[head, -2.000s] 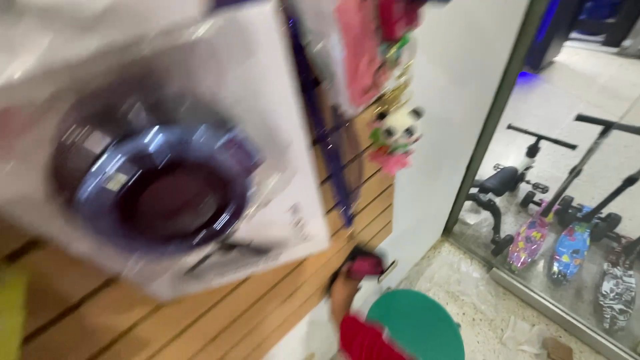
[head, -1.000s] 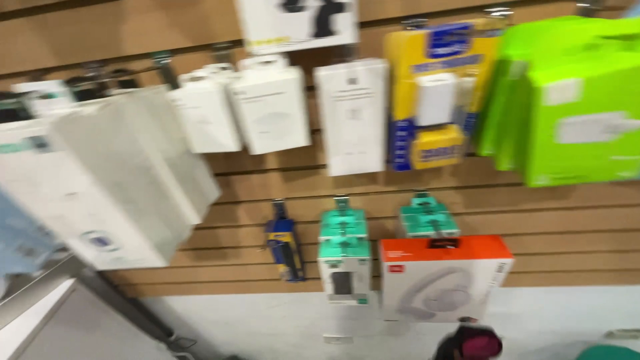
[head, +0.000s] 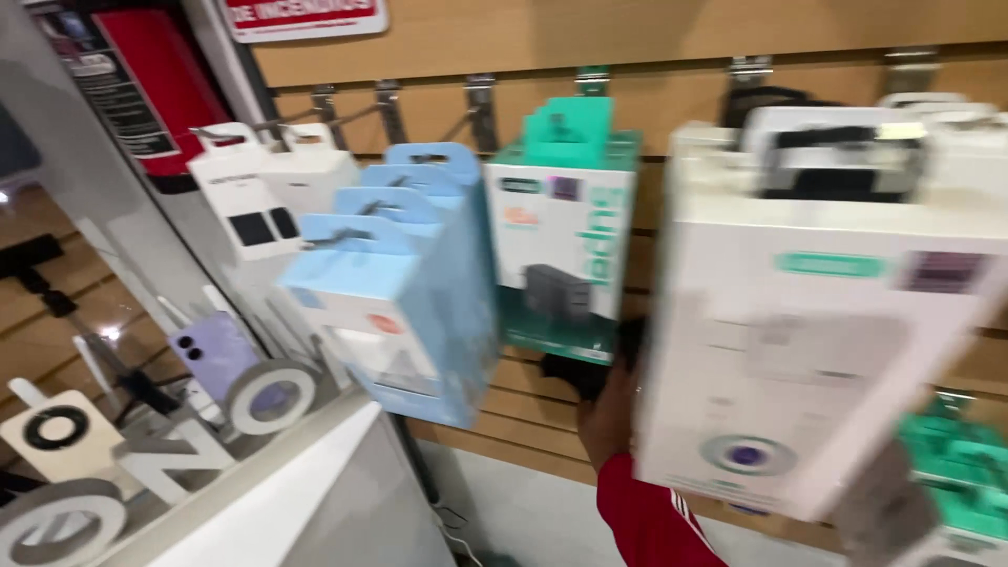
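My right hand, in a red sleeve with white stripes, reaches up from below. It holds a dark object that I cannot make out, just under a green and white charger box hanging on a hook. A large white box with a green logo hangs in front and hides part of the hand. Left of the charger box hang several light blue boxes. My left hand is out of view.
Small white boxes hang farther left on the wooden slatwall. A red fire extinguisher is at upper left. Below it, a grey display counter carries phones and ring-shaped pieces. More green boxes hang at lower right.
The view has swung along the slatwall to the hanging boxes. My right hand, low in the oldest frame with a pink and dark thing, is now up among the boxes.
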